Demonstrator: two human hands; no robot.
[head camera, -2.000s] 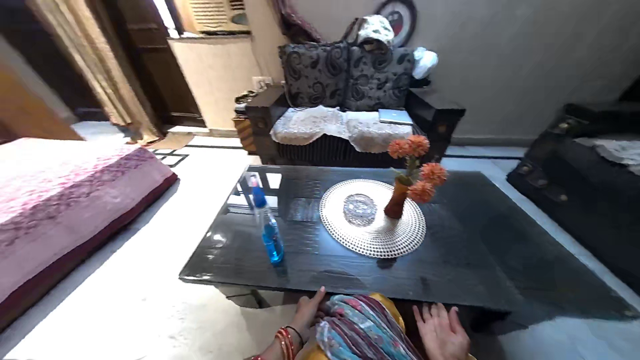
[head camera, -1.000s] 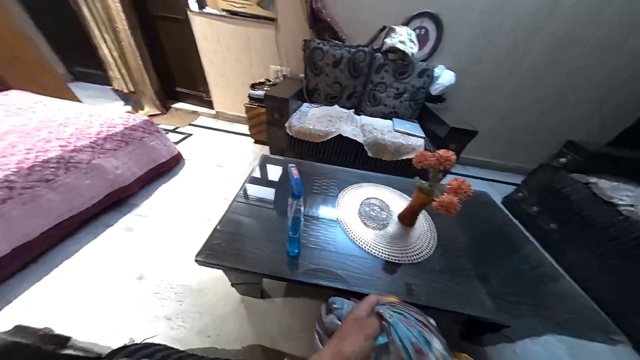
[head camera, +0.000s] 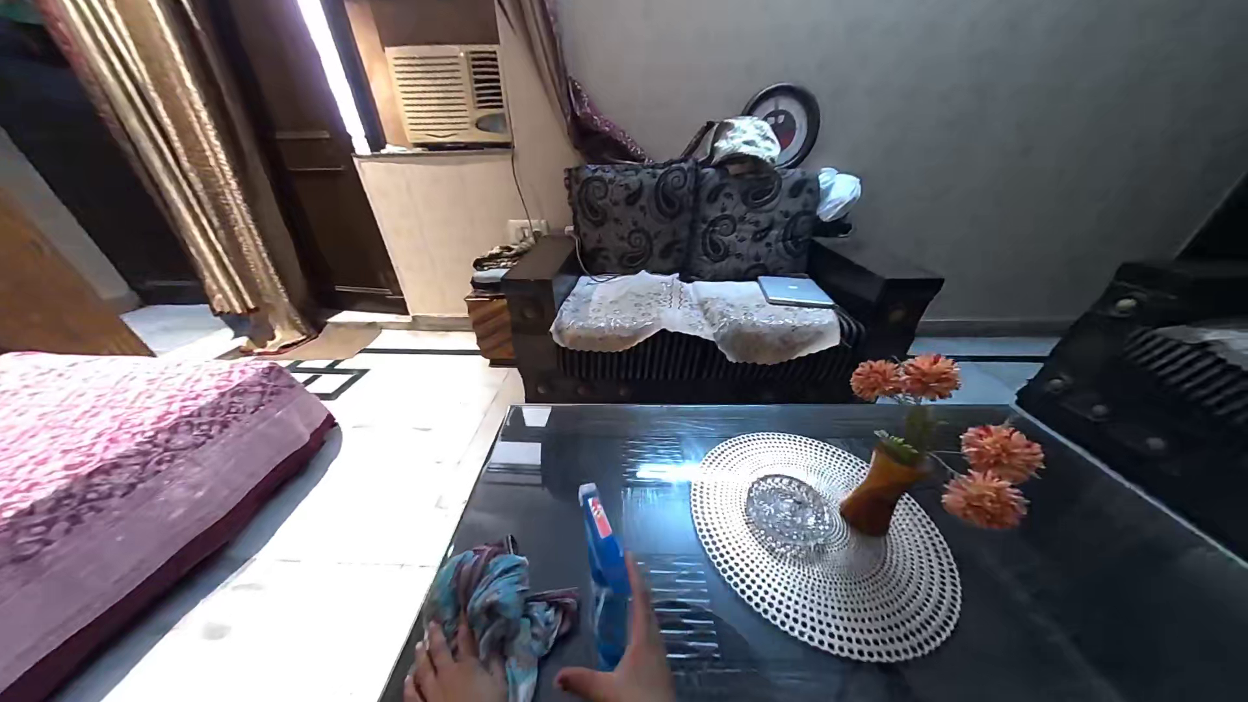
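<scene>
My left hand (head camera: 453, 668) lies on a crumpled blue and maroon cloth (head camera: 497, 604) at the near left of the black glass-topped coffee table (head camera: 1053, 604). Just right of it, my right hand (head camera: 639, 653) is beside a blue spray bottle (head camera: 604, 575), thumb and fingers apart around its near side; whether it touches the bottle I cannot tell. The bottle stands upright. Farther right, a round white openwork mat (head camera: 780, 595) bears a clear glass dish (head camera: 790, 515) and a brown vase (head camera: 877, 492) with orange artificial flowers (head camera: 999, 453).
Beyond the table stands a dark sofa (head camera: 634, 219) with pale lace covers (head camera: 634, 312) and a closed laptop (head camera: 795, 292). A bed with a pink cover (head camera: 146, 458) is at the left, a dark armchair (head camera: 1121, 341) at the right. Pale floor (head camera: 390, 507) lies between bed and table.
The cloth, one second ago bunched at a hand by the near table edge, now lies on the table's left part. My right hand has come up beside the bottle. The view has shifted.
</scene>
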